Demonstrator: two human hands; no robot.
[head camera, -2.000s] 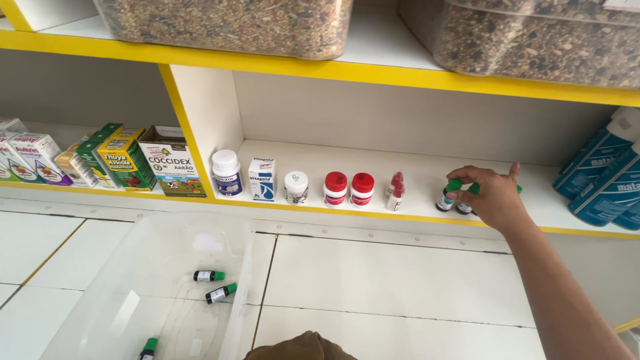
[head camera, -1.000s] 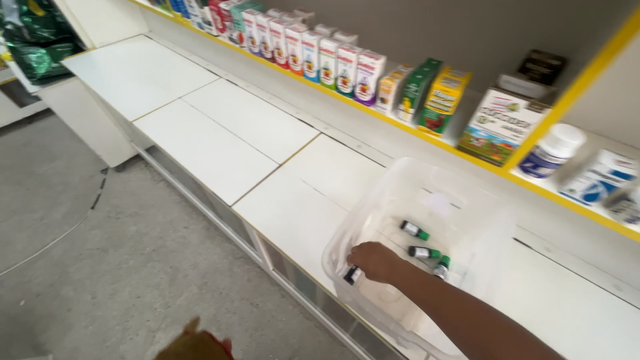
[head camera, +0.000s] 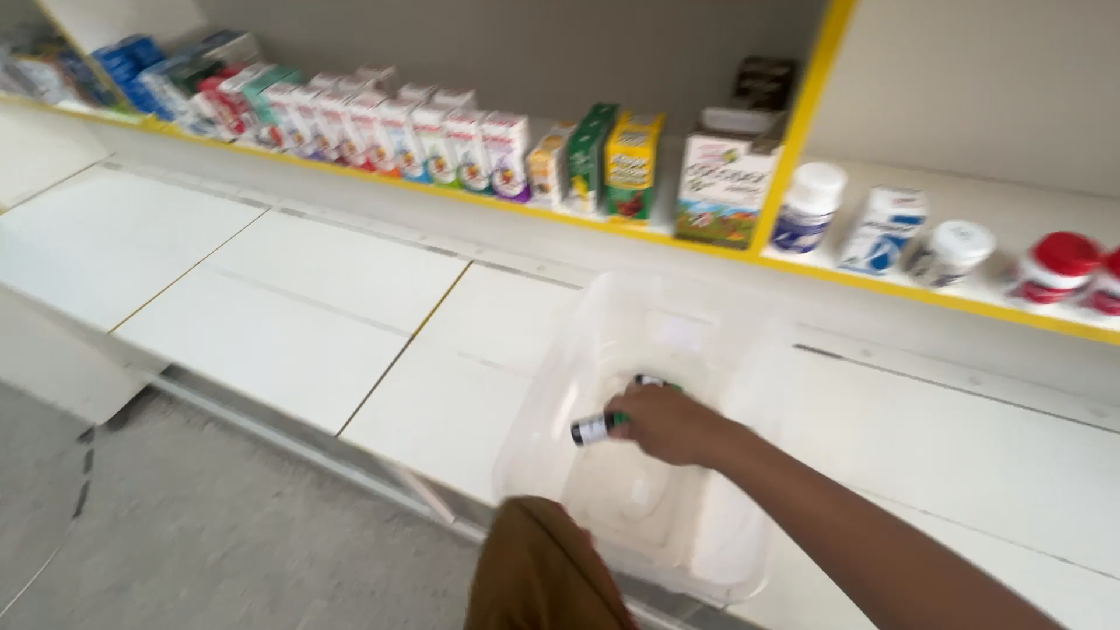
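Observation:
My right hand (head camera: 669, 424) is over the inside of a translucent plastic bin (head camera: 731, 569), its fingers closed on the green cap of a small dark bottle with a pale label (head camera: 592, 429). The bottle points left, tilted slightly down. Just behind my fingers, part of another small dark bottle (head camera: 652, 381) shows in the bin; my hand hides the rest of it and perhaps others. My left hand is outside the picture.
The bin stands on a white counter (head camera: 306, 280). Behind it, a yellow-edged shelf (head camera: 560, 219) holds medicine cartons (head camera: 472, 153), a larger carton (head camera: 726, 188), and white (head camera: 809, 206) and red-lidded tubs (head camera: 1054, 267). A brown-clothed knee (head camera: 542, 569) is near the bin's front.
My right hand was at the green-capped bottles on the shelf two seconds ago; it is now in the bin, with a bottle held. The view has swung left.

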